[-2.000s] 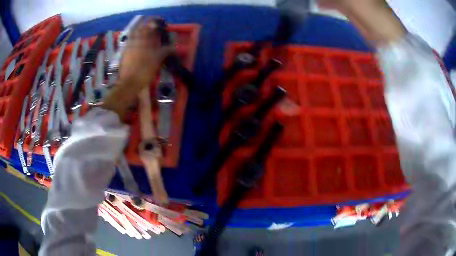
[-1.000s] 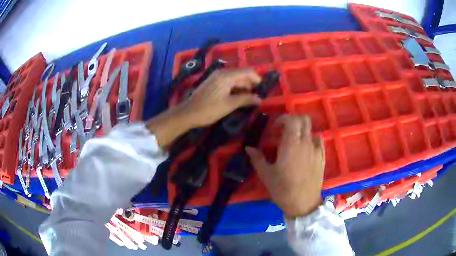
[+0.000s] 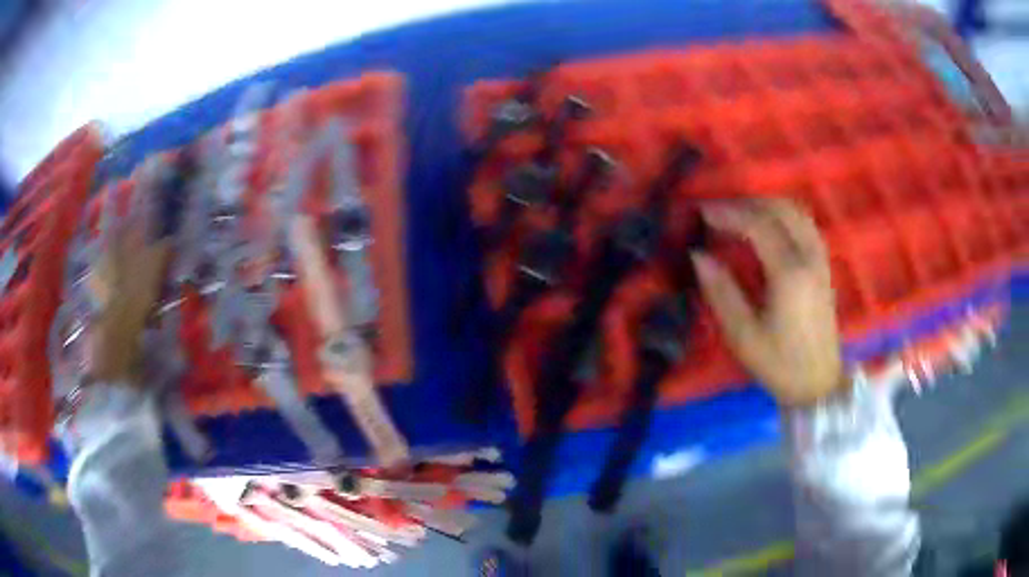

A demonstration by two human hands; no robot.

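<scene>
Several black-strap watches lie slanted over the left part of a red-orange compartment tray, some straps hanging past its front edge. My right hand is over this tray, just right of the black watches, thumb and fingers apart, and seems to hold nothing. My left hand is blurred over the left tray of grey-strap watches; whether it grips one cannot be told. A pink-strap watch lies at the right of the grey ones.
A blue rack shelf lies under the trays. Another red-orange tray stands at the far left. Light pink and white straps show on a lower level below the front edge. Grey-strap watches lie in a blurred tray at the upper right.
My left hand has left the black watches and moved left to the grey ones. My right hand has moved right and up, off the black watches. The view has shifted and blurred.
</scene>
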